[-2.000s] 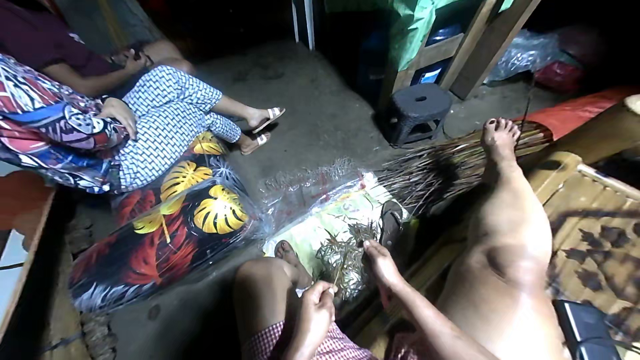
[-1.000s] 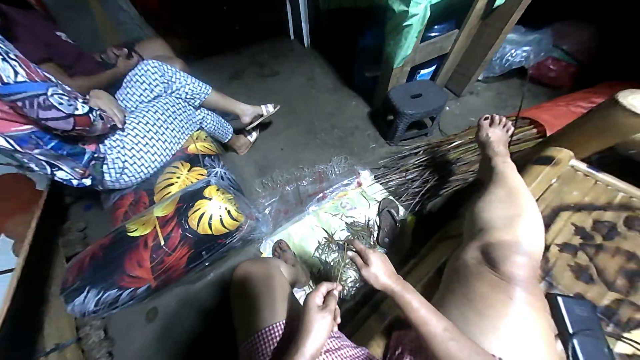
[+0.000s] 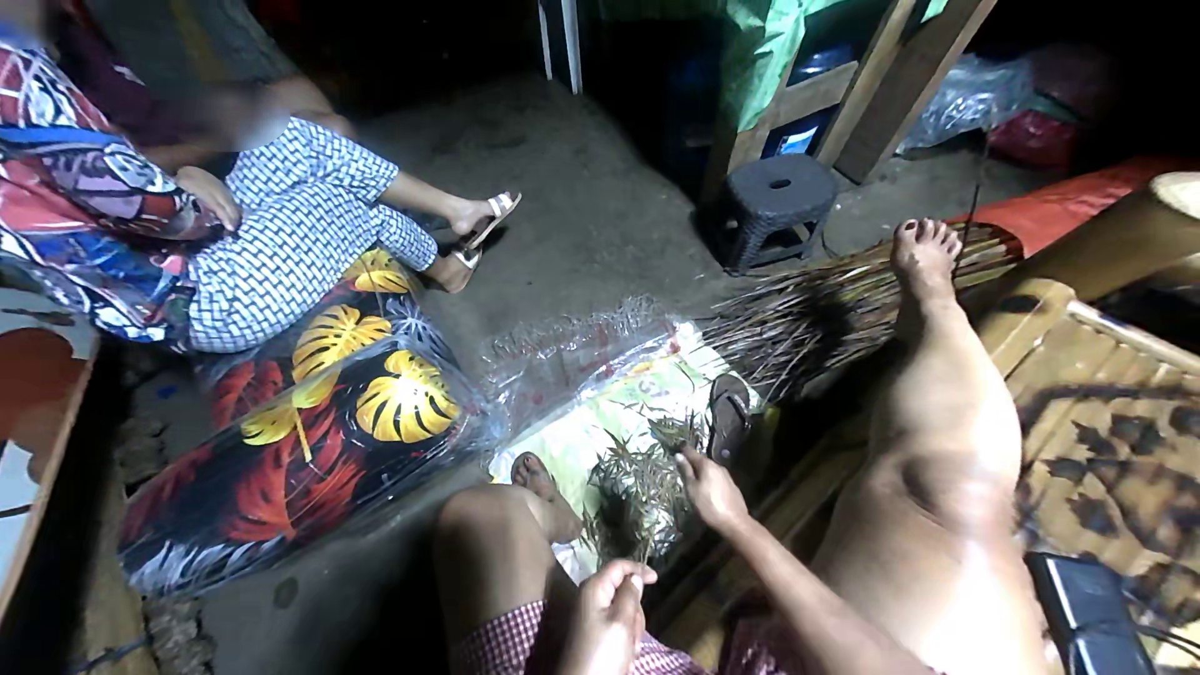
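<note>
My left hand (image 3: 614, 600) is closed on the lower end of a bunch of thin leafy stems (image 3: 642, 487), low at the centre of the view. To its upper right, my right hand (image 3: 710, 489) touches the leafy tips with its fingers; whether it grips them I cannot tell. Under the leaves lies a pale green and white printed sheet (image 3: 562, 436), with a dark flip-flop (image 3: 729, 417) at its right edge. A large bundle of thin sticks (image 3: 806, 314) lies beyond the sheet, partly in an orange-red wrapping (image 3: 1078, 211).
At left a person in patterned trousers (image 3: 291, 225) sits on a plastic-covered leaf-print cushion (image 3: 281, 441). A dark woven-look stool (image 3: 783, 202) stands behind the stick bundle. My bare leg (image 3: 947, 431) rests across a bamboo seat (image 3: 1106, 450), beside a black device (image 3: 1083, 609).
My right hand has moved a little up and to the right, away from my left hand, which stays low on the stems.
</note>
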